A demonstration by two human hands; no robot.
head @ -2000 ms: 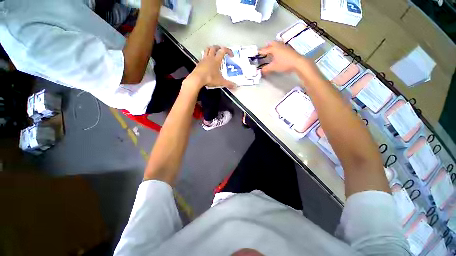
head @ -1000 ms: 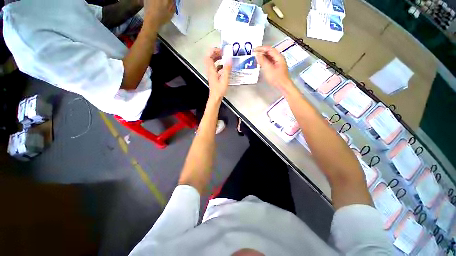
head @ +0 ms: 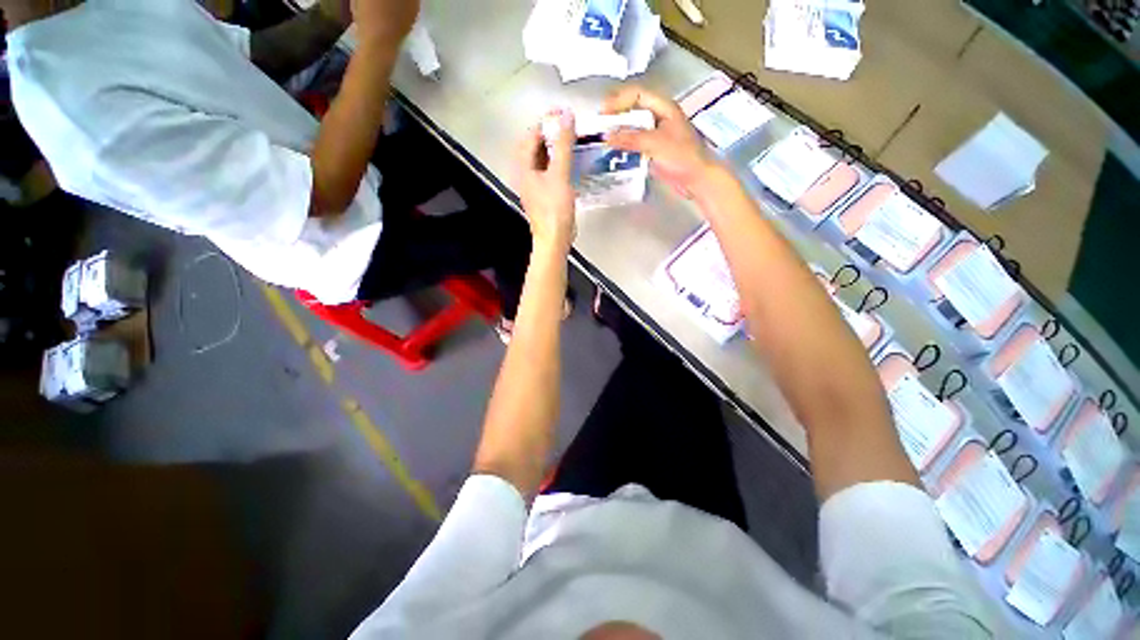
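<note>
A white carton with a blue picture (head: 611, 179) is held between my two bare hands above the table. Its top end, a white strip, faces me. My left hand (head: 548, 169) grips the carton's left side, thumb near the top end. My right hand (head: 663, 140) has its fingers on the top end at the right. The black loops seen at the carton opening before do not show now. Packed tray units (head: 889, 230) with pink edges, white slips and black loops lie in rows at the right; one tray (head: 708, 278) lies near my right forearm.
A pile of opened cartons (head: 590, 38) lies beyond my hands. Standing cartons (head: 813, 35) and a stack of white slips (head: 991, 161) are on brown cardboard (head: 931, 94). A person in a white shirt (head: 163, 125) sits at the left, by a red stool (head: 419, 333).
The carton's open flap and the black loops showed at its top a second ago; now the end looks folded over. My right hand has moved in over the top edge.
</note>
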